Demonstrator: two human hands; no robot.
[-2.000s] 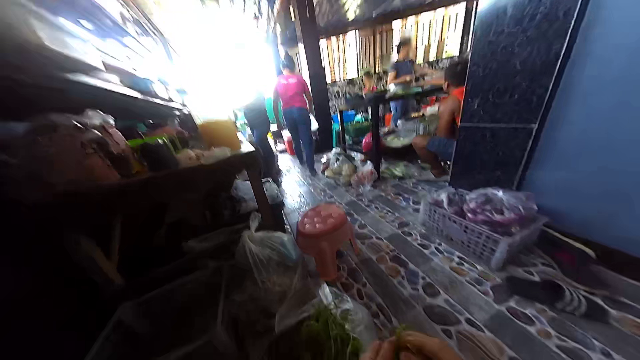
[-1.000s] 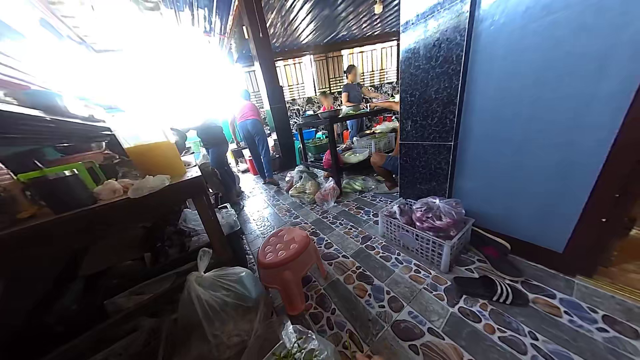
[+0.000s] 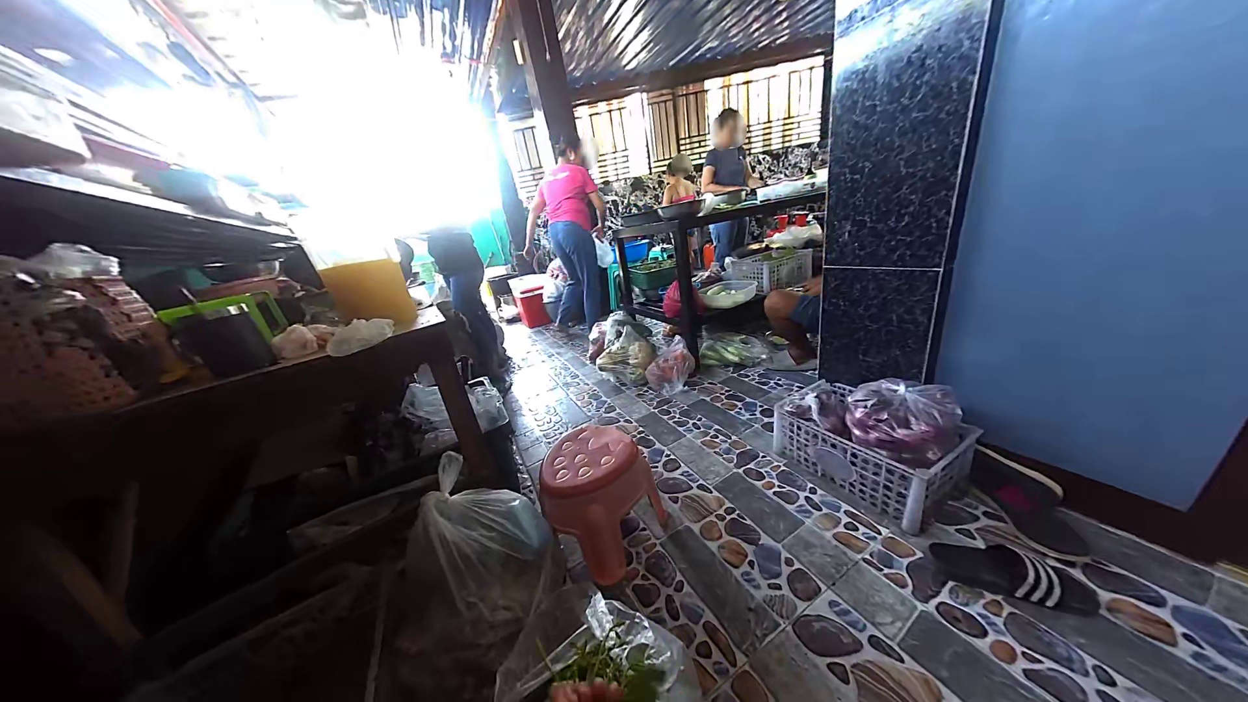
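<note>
At the bottom edge, only the fingers of one of my hands (image 3: 587,691) show, against leafy greens (image 3: 609,660) in an open clear plastic bag (image 3: 668,639). I cannot tell which hand it is, or whether it grips the greens. The other hand is out of sight. Just behind the greens stands a reddish plastic stool (image 3: 595,478). To its left sits a knotted, filled plastic bag (image 3: 478,546).
A white plastic crate (image 3: 858,478) holds bagged purple produce (image 3: 902,419); slippers (image 3: 1014,575) lie beside it. A wooden table (image 3: 429,336) stands left. People are around a dark table (image 3: 682,229) farther back, with bagged vegetables (image 3: 624,351) on the floor.
The view has swung to the right since the oldest frame. The person in the pink shirt, bent over one second ago, is now more upright.
</note>
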